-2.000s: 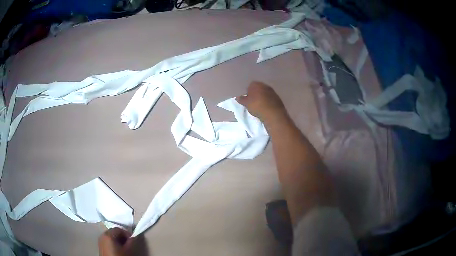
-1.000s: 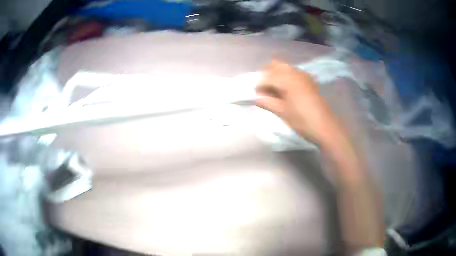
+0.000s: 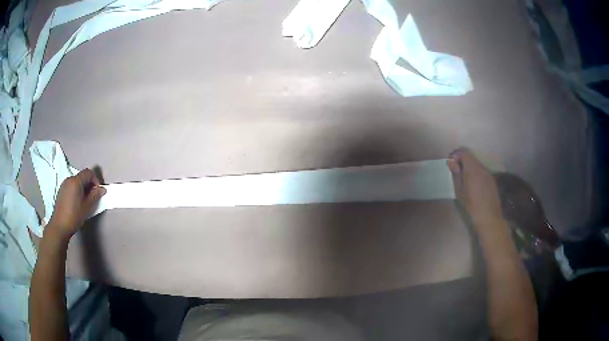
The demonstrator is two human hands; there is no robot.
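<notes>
A long white fabric strip (image 3: 280, 189) is stretched nearly straight across the front part of the pinkish-beige board (image 3: 220, 253). My left hand (image 3: 81, 198) grips it near its left end, and a folded piece of the strip hangs beyond that hand at the far left. My right hand (image 3: 469, 180) pinches its right end. The strip looks flat and taut between the hands. Whether it touches the board all along cannot be told.
Loose white strips (image 3: 427, 70) lie bunched at the far right of centre, with a folded strip end (image 3: 314, 23) beside them. More strips drape along the far left edge. White cloth (image 3: 13, 226) is heaped at left. A dark, shiny object, perhaps the iron (image 3: 527, 206), is beside my right forearm.
The strip was loose and tangled, then lifted and blurred; now it is stretched straight near the front edge. Both hands are now in view, wide apart. The view has shifted toward the board's front.
</notes>
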